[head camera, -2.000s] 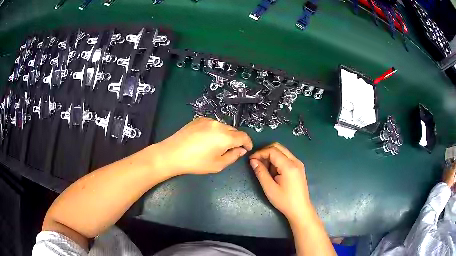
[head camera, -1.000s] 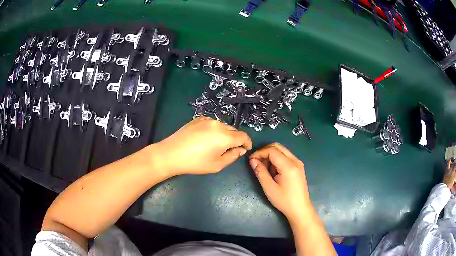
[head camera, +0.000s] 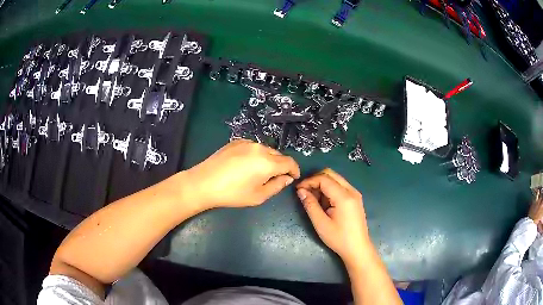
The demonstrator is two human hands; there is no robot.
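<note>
My left hand [head camera: 247,174] is just in front of a pile of black and silver clip pieces [head camera: 297,122], its fingers curled down and thumb against them. My right hand [head camera: 334,208] is close on its right, fingers and thumb bent toward each other. The fingertips of both hands nearly meet. No object shows between them; anything small inside the fingers is hidden. A row of small ringed parts [head camera: 292,83] runs behind the pile. One loose clip piece [head camera: 358,153] lies right of the pile.
Clipped pieces lie in rows on a black board [head camera: 161,134] at left. A black tray [head camera: 449,143] of white slips, a red pen [head camera: 458,88], a silver cluster [head camera: 464,161] and a second tray [head camera: 499,152] are at right. Blue straps [head camera: 344,13] lie far off; a person's sleeve [head camera: 506,262] shows lower right.
The blue straps at the far edge have shifted to the left. My hands have hardly moved, and the pile looks the same.
</note>
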